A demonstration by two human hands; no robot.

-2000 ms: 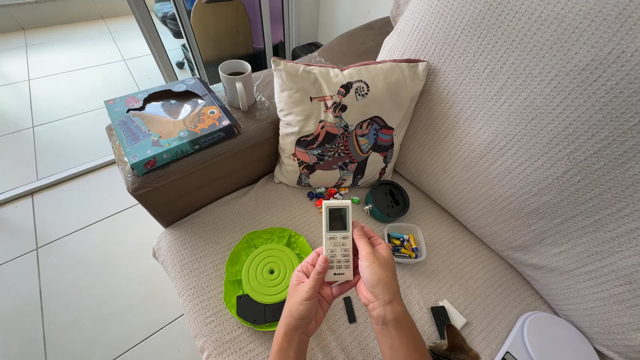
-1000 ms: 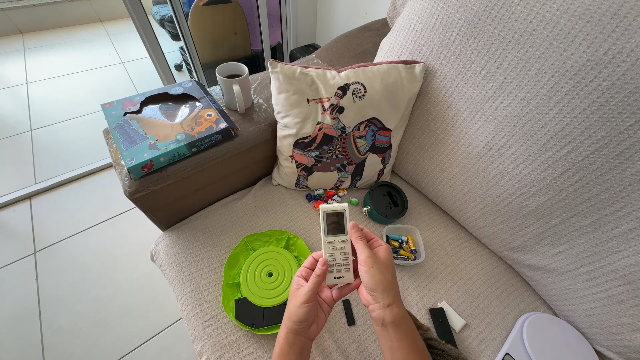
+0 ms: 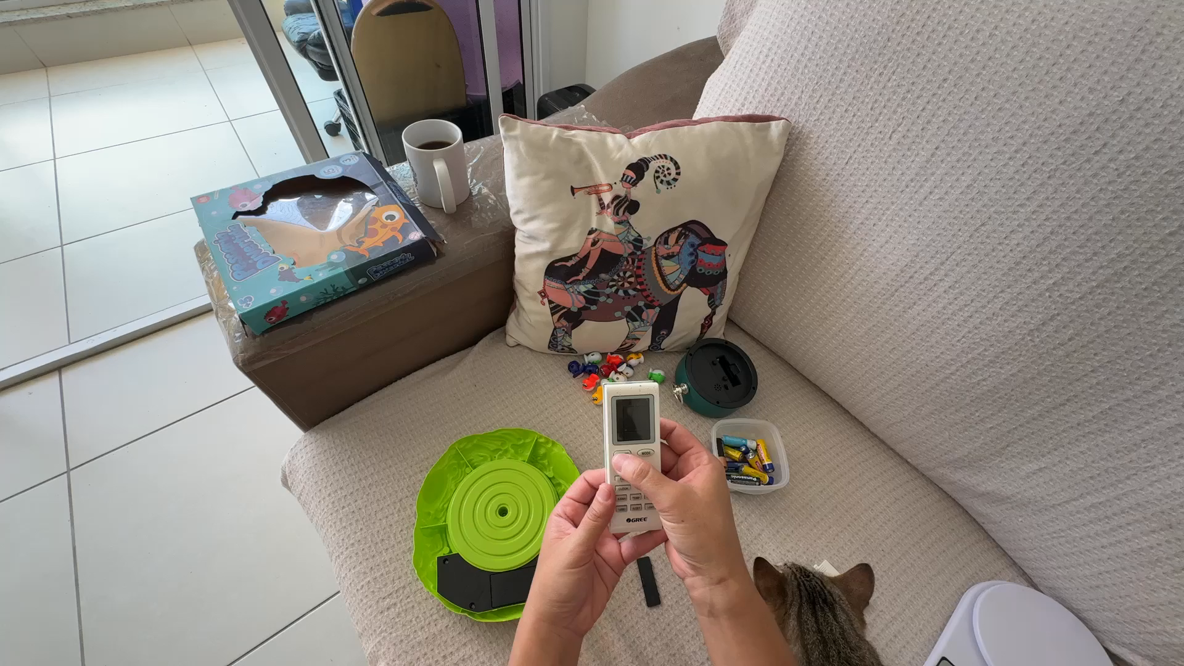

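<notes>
A white Gree air conditioner remote control (image 3: pixel 634 421) is held upright between both hands, its dark display facing me. My left hand (image 3: pixel 587 546) grips its lower left edge. My right hand (image 3: pixel 689 504) holds the right side, with the thumb over the upper buttons. Left of the hands lies a round green plastic toy base (image 3: pixel 502 514) with a black part along its lower edge. On the right is a clear plastic container (image 3: pixel 782 462) of batteries. Behind the remote are several small colourful toy figures (image 3: pixel 610 366) and a dark green round device (image 3: pixel 716 377). A black strip (image 3: pixel 649 582) lies below the hands.
A cat's head (image 3: pixel 814 601) is at the lower right, near a white kitchen scale (image 3: pixel 1027 629). An elephant-print cushion (image 3: pixel 638 259) leans at the back of the sofa. On the plastic-covered armrest stand a white mug (image 3: pixel 435 165) of dark liquid and a toy box (image 3: pixel 319 236).
My right thumb has moved from the remote's side onto its upper buttons. The cat's head has risen into view at the lower right, where it now hides the dark item seen there before.
</notes>
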